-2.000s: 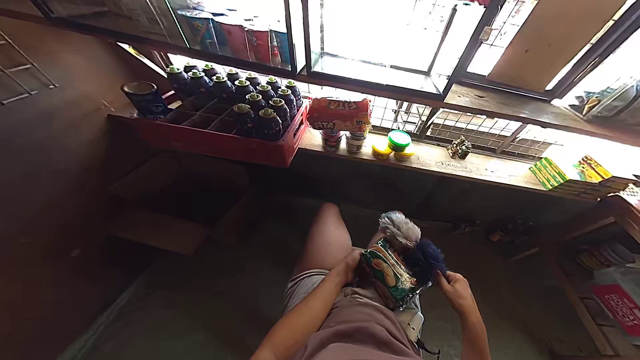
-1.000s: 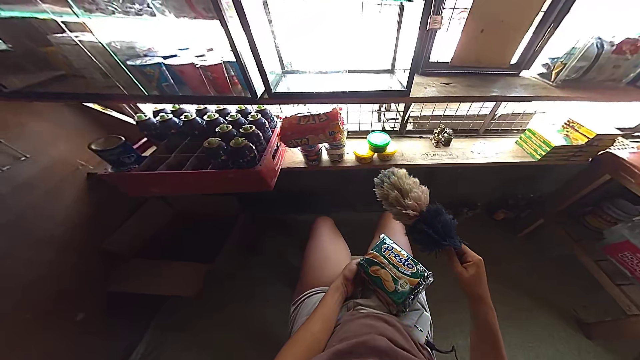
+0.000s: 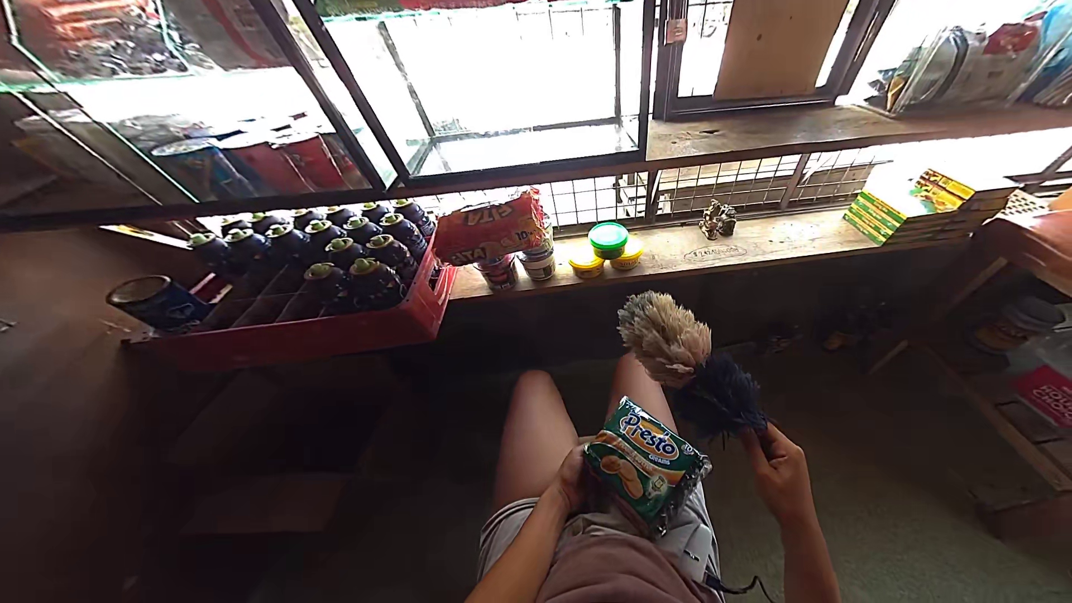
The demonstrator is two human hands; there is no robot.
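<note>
My left hand grips the left edge of a green pack of Presto cream biscuits above my lap. In my right hand is the handle end of a fluffy duster, with a pale beige head and a dark blue part nearest my fingers. The duster points up and to the left, beyond the pack's top right corner, and appears apart from it. Its handle is hidden by my fingers.
A red crate of dark bottles stands at left beside a blue can. Along the wooden shelf are a red pack, cups, green- and yellow-lidded tubs, a small figurine and stacked yellow-green boxes.
The duster, over the pack's top two seconds ago, has moved up and away from it in my right hand. The biscuit pack remains in my left hand.
</note>
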